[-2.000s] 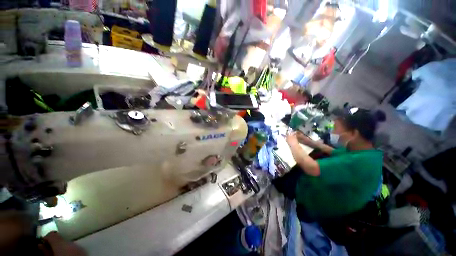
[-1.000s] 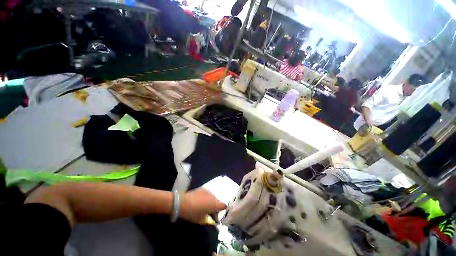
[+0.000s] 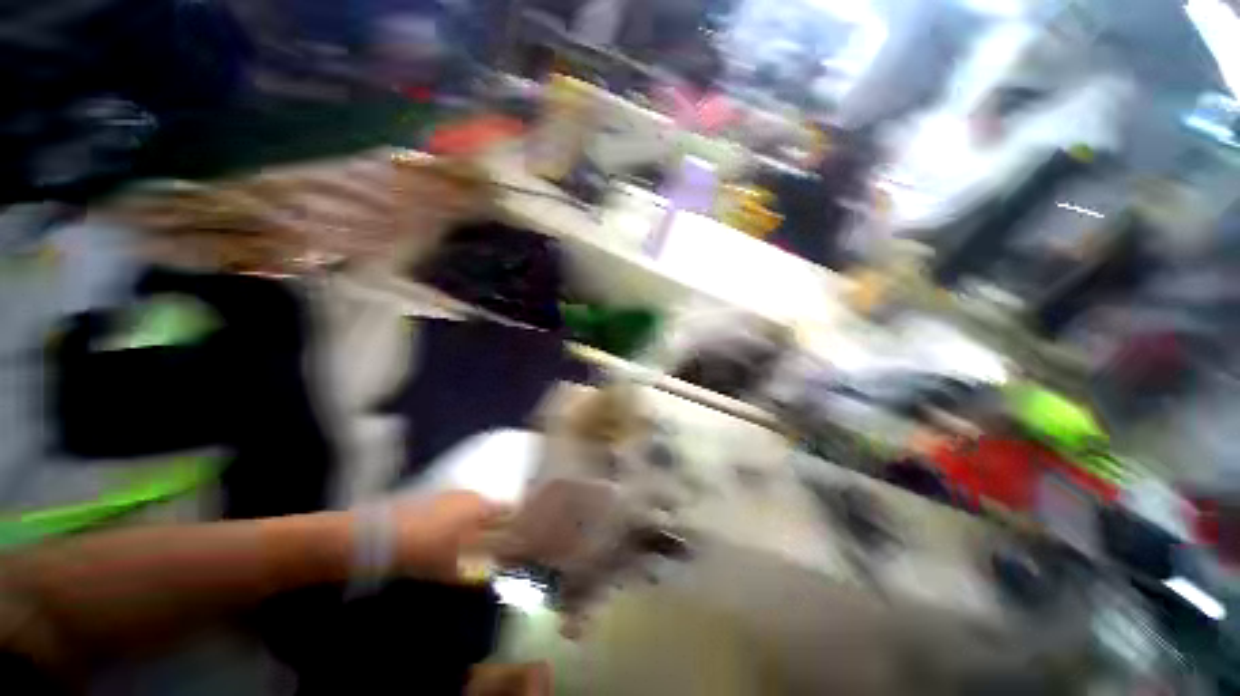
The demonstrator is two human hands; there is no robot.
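Observation:
The view is blurred. My left hand, with a pale band at its wrist, reaches in from the left beside the sewing machine head; its fingertips are near the lit needle area. What it grips cannot be told. A black garment piece lies below this hand, and black cloth curls up the table at left. A skin-coloured patch at the bottom edge looks like my right hand, mostly cut off. A neon green strip lies at left.
Dark cut panels lie beyond the machine head, with a white sheet beside them. A brown sheet is at the far edge. Dark cloth sits in the table trough. A purple cup-like object stands behind. Red cloth is at right.
The view has shifted, so the machine and left hand appear further left. A skin-coloured patch now shows at the bottom edge. The left hand remains beside the machine head.

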